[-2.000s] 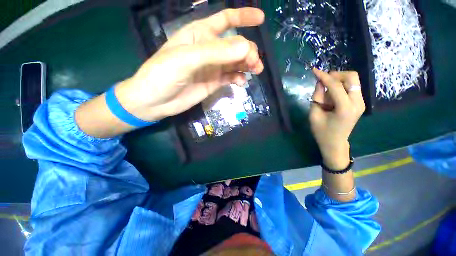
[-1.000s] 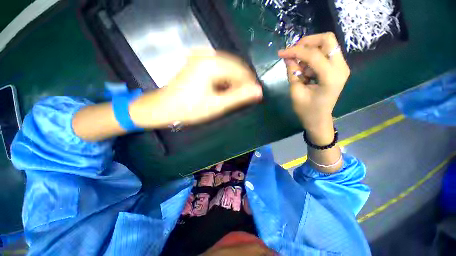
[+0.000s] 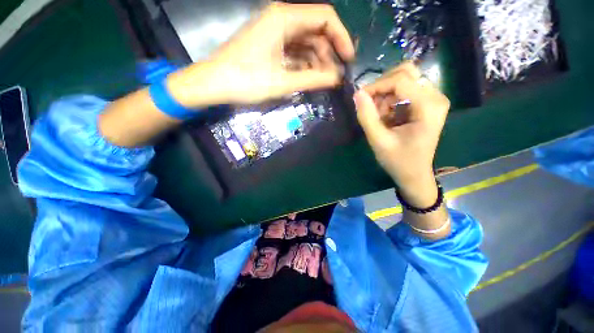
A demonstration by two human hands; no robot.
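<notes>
My left hand [image 3: 273, 62] is over the upper part of the tablet half-assembly, its fingertips near my right hand [image 3: 407, 120]. A small dark sliver [image 3: 349, 73] shows between the fingertips of both hands, above the tray's right border. Which fingers hold it is hard to tell. The main board [image 3: 267, 133], with silver shields, a teal patch and a yellow-orange spot, lies in the black holding tray [image 3: 218, 170] below my left hand. The silver-white rectangle [image 3: 205, 29] is partly hidden by my left hand.
A loose heap of small dark flex cables [image 3: 417, 29] lies beyond my right hand. White strips [image 3: 518, 39] fill a black parts tray [image 3: 480, 84] at the right. A smartphone [image 3: 14, 130] lies at far left. A blue sleeve [image 3: 570, 158] shows at the right edge.
Compared with one second ago, my left hand is raised and its fingertips meet my right hand's at a dark sliver. The main board is uncovered again. The camera view has shifted.
</notes>
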